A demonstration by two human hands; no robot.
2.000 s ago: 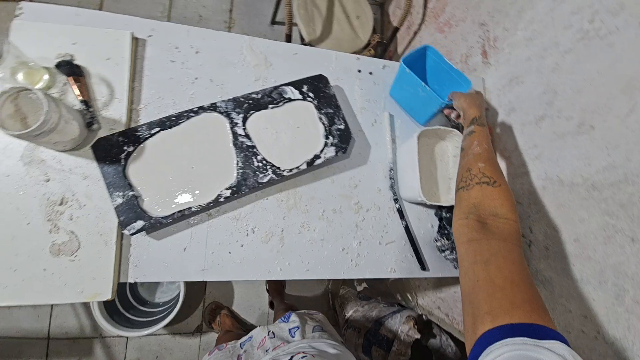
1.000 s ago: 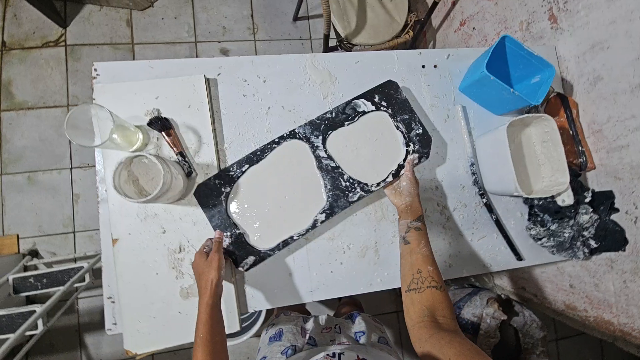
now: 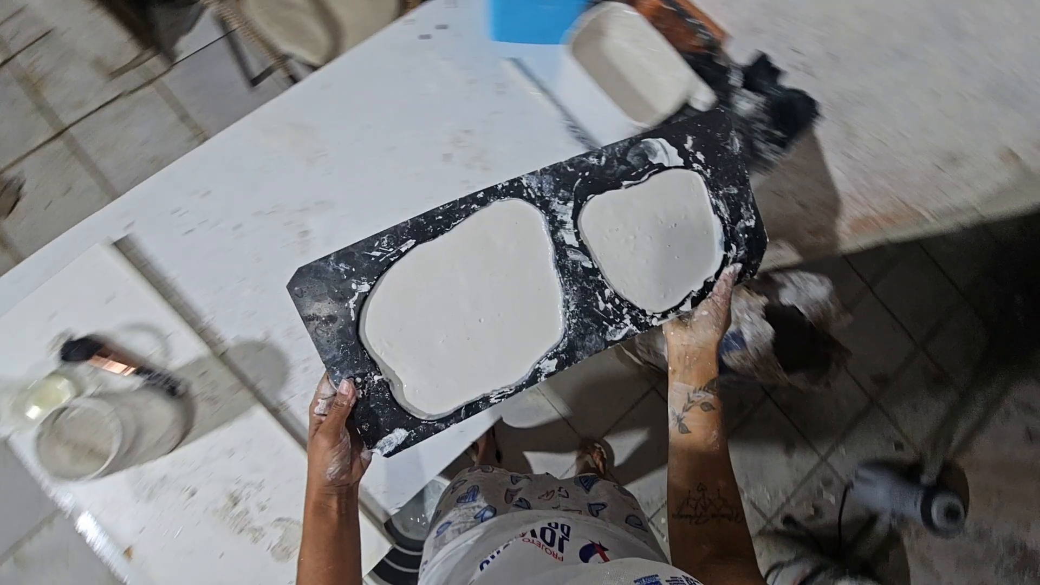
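A black rectangular mould (image 3: 569,268) with two rounded cavities, both filled with smooth white plaster-like liquid (image 3: 467,313), is held up in both hands, its right end tilted toward the top of the view. My left hand (image 3: 335,431) grips its lower left corner, thumb on top. My right hand (image 3: 705,317) holds the lower right edge beside the smaller cavity, fingers mostly hidden underneath. Dried white smears cover the mould's face. Beyond its right end stands a white container (image 3: 634,61) with white residue, touching or close to a blue container (image 3: 536,20).
The white table (image 3: 349,162) lies beyond and beneath the mould. At left, a white board (image 3: 138,325) carries a jar (image 3: 81,439), a brush (image 3: 122,361) and a glass of yellowish liquid (image 3: 49,396). A black crumpled cloth (image 3: 776,106) is at upper right; a chair stands behind.
Two seconds ago the mould lay on the table and my right hand was at the blue container. Both hands now hold the mould, which has come nearer my body. The view has turned.
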